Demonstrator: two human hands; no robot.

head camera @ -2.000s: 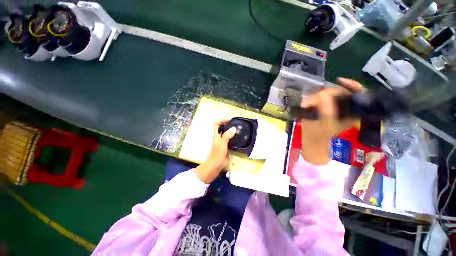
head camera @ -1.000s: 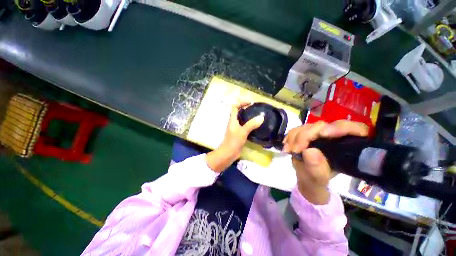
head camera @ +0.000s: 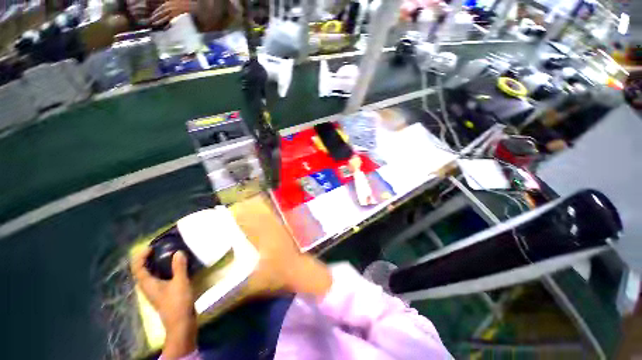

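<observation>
The black ball housing (head camera: 169,254) lies over the yellow pad (head camera: 149,320), with my left hand (head camera: 167,299) around its near side. A white rounded part (head camera: 204,235) adjoins the housing, and a white bracket (head camera: 236,275) extends to its right. My right hand (head camera: 278,256) is blurred beside the bracket; whether it grips it cannot be told. The black electric screwdriver (head camera: 265,133) hangs upright beside the screw feeder (head camera: 236,165), out of my hands.
Right of the feeder, a red mat (head camera: 292,151) holds papers, a black object (head camera: 333,140) and a pale tube (head camera: 362,184). A large dark cylindrical shape (head camera: 521,246) slants across the lower right. White units stand behind the bench. Another person's hand (head camera: 171,10) shows at the top left.
My right hand has let go of the screwdriver, which now hangs by the feeder. The view has swung to the right. My left hand still holds the black housing.
</observation>
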